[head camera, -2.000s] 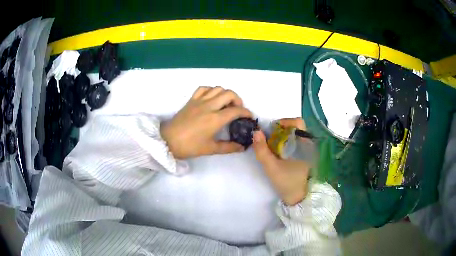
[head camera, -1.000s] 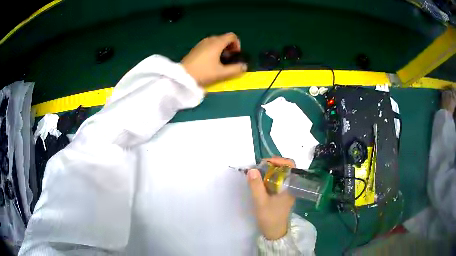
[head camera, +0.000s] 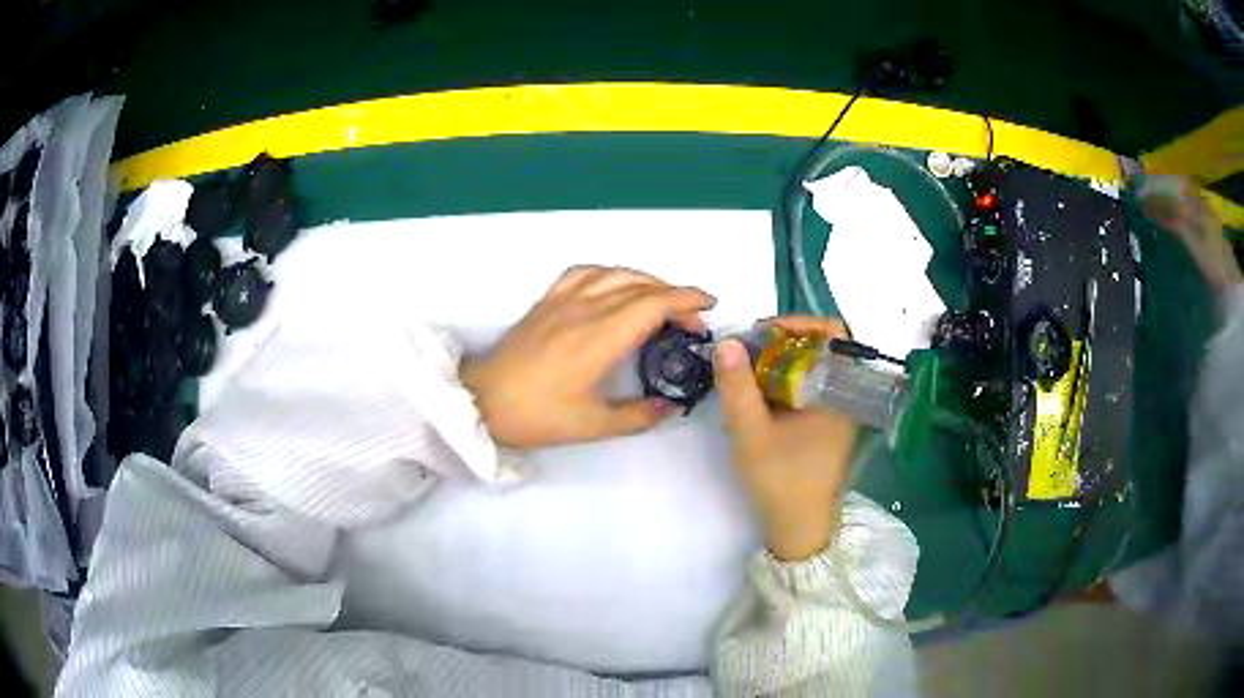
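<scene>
My left hand (head camera: 566, 361) holds a black round part (head camera: 675, 368) by its edge, between thumb and fingers, above the white work sheet (head camera: 409, 252). My right hand (head camera: 791, 436) grips the dispensing syringe (head camera: 853, 386), a clear barrel with a yellow-amber band and a green cap (head camera: 925, 409) at its rear. The syringe points left at the part's face. Its needle tip cannot be made out between my right thumb and the part.
A pile of black parts (head camera: 164, 321) lies left, with a white wipe (head camera: 153, 218) on it. A tray (head camera: 68, 341) is far left. Right are a dispensing controller (head camera: 1071, 341), a hose and white tissue (head camera: 873, 252). Beyond the yellow edge (head camera: 546, 109) is the conveyor (head camera: 614, 41). Another person's hand (head camera: 1184, 218) shows right.
My left hand was over the conveyor with a black part a second ago. It is back above the sheet, holding a black part at the syringe. The other person's hand has moved to the controller's far corner.
</scene>
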